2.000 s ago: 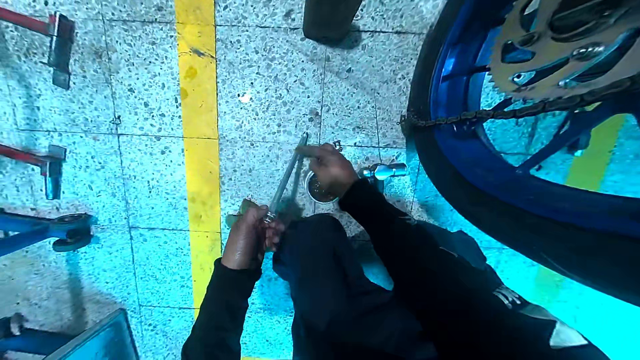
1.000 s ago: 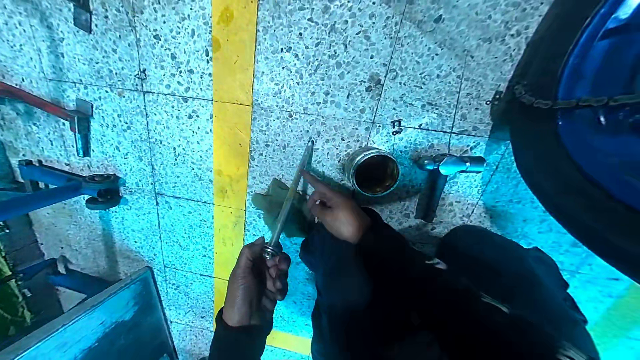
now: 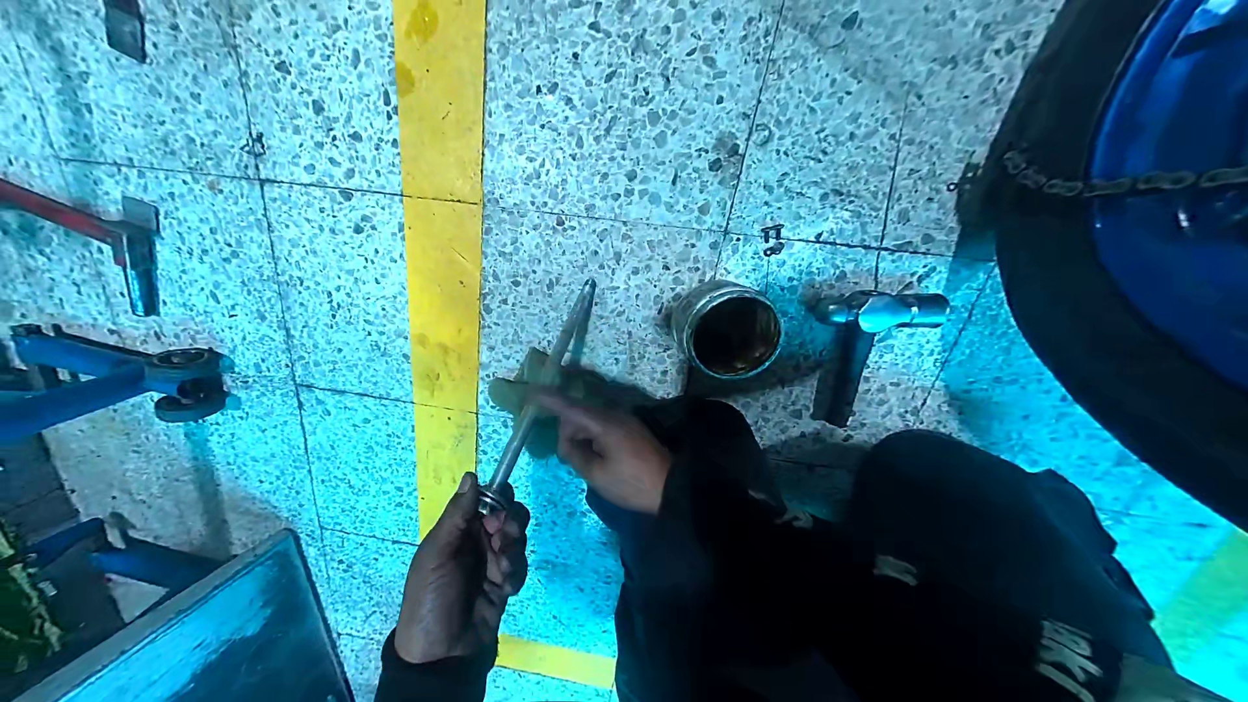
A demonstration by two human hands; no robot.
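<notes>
My left hand [image 3: 463,570] grips the lower end of a long metal rod [image 3: 517,441], around its ringed end. The rod points up and slightly right, its tip above the floor. My right hand [image 3: 609,444] is at the rod's middle, blurred, with a finger against or just over the shaft; whether it grips is unclear. Behind the rod lies a greenish cloth or glove [image 3: 509,394]. To the right stands an open metal can [image 3: 729,331] with dark contents. Beyond it a ball-peen hammer [image 3: 889,311] rests with its head on the floor.
A motorcycle wheel with a black tyre [image 3: 1058,292] and a chain [image 3: 1170,180] fills the right side. Small chain links [image 3: 772,239] lie above the can. At left are a red-handled tool [image 3: 141,255], a blue metal arm [image 3: 93,375] and a metal-topped surface [image 3: 224,634].
My right hand has moved down along the rod from near its tip towards the middle. My left hand has kept hold of the lower end. The view has moved closer to the floor.
</notes>
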